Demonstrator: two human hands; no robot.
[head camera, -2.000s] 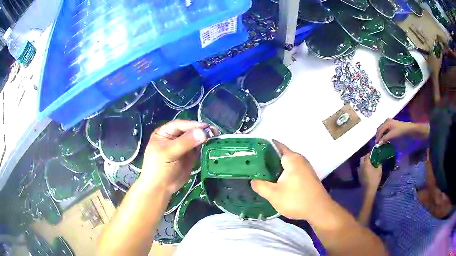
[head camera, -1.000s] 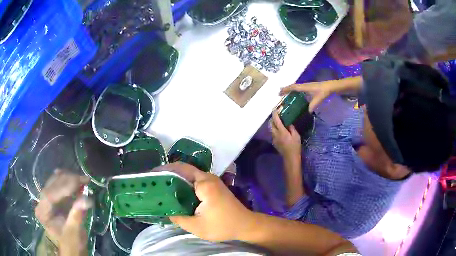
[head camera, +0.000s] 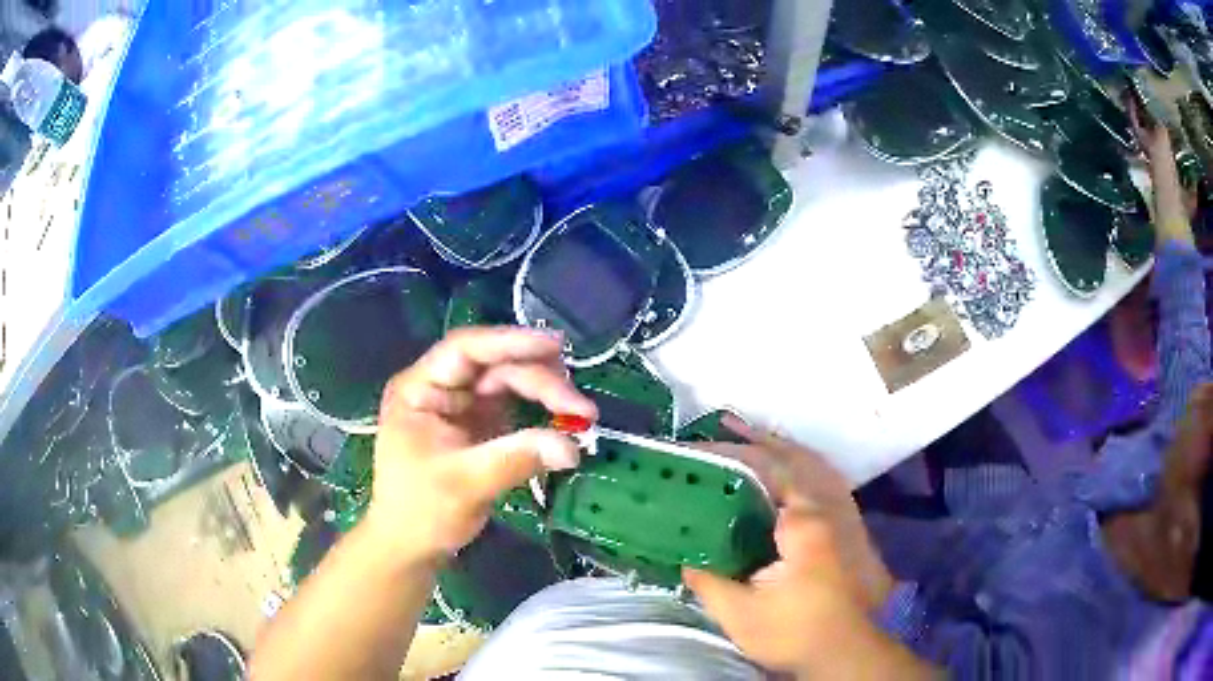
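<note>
A green casing (head camera: 659, 512) with a thin silver rim is in front of me, its side with rows of small dark holes facing up. My right hand (head camera: 811, 545) grips its right end, thumb below and fingers behind. My left hand (head camera: 466, 432) pinches a small red and silvery fitting (head camera: 573, 426) between thumb and finger at the casing's upper left corner. Whether the fitting touches the rim cannot be told.
Green casings (head camera: 585, 282) lie piled behind and left of my hands. A large blue crate (head camera: 359, 146) stands above them. A shiny parts heap (head camera: 968, 253) and brown card (head camera: 918, 342) lie on the white bench (head camera: 825, 306). A co-worker's sleeve (head camera: 1038, 532) is at right.
The view swung right and then back. The casing has turned from its recessed side to its holed side. My left hand has returned to the casing's corner, with a red piece now showing.
</note>
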